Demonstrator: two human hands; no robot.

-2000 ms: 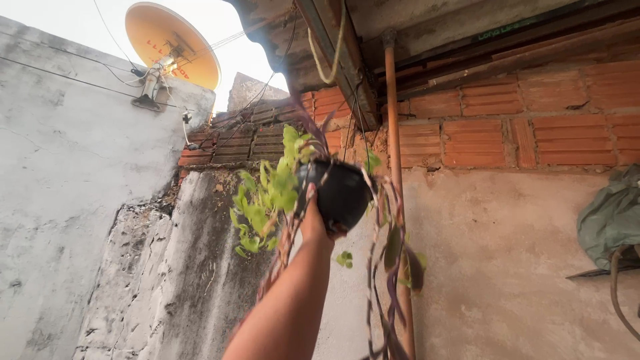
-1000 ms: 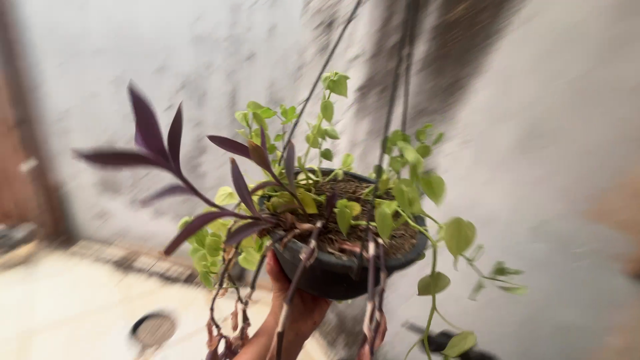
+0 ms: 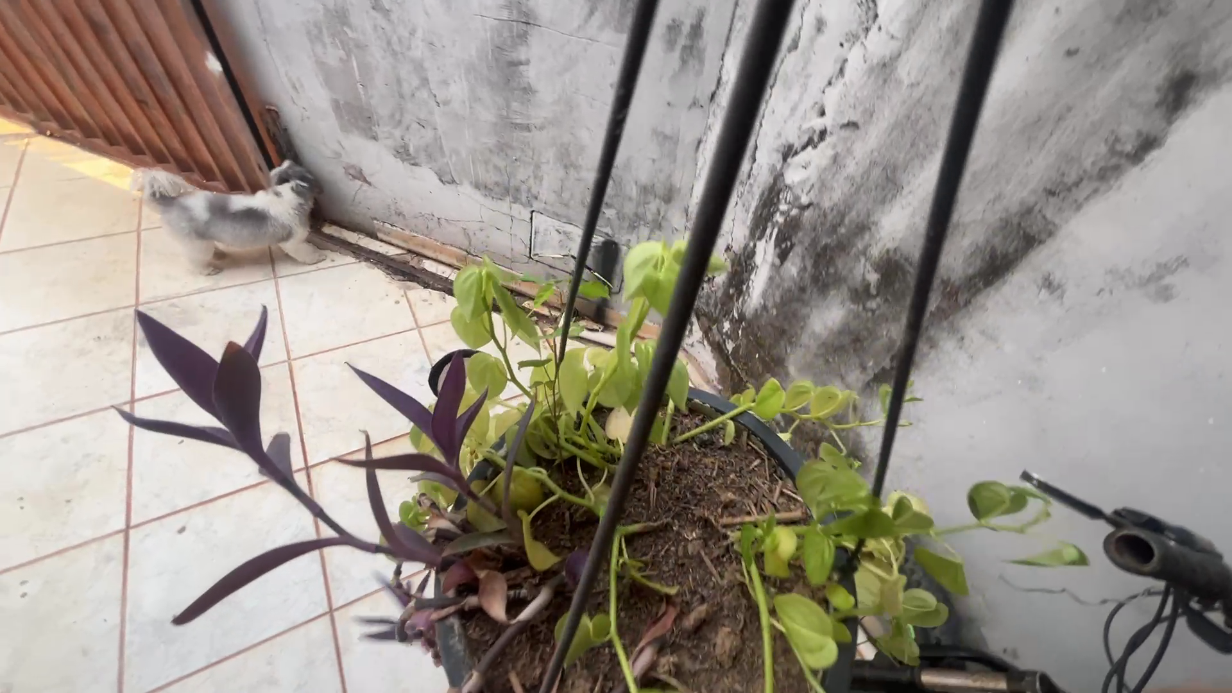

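A dark plastic hanging pot (image 3: 775, 443) fills the lower middle of the head view, seen from above and close. Brown soil with dry bits (image 3: 698, 510) lies in it. A trailing plant with light green leaves (image 3: 577, 385) grows at its back and right, and a purple-leaved plant (image 3: 231, 404) leans out to the left. Black hanger rods (image 3: 693, 260) rise from the pot past the top of the view. Neither of my hands shows; the near side of the pot is cut off by the bottom edge.
A grey and white dog (image 3: 236, 221) stands on the tiled floor (image 3: 212, 539) near a brown slatted gate (image 3: 144, 87). The stained, cracked wall (image 3: 462, 106) runs behind the pot. At the lower right are a bicycle handlebar grip and lever (image 3: 1155, 553) with cables.
The view has swung down from roof and wall to the floor. The pot, held up by a hand in the earlier frames, is now closer and lower in view, and the hand is out of sight.
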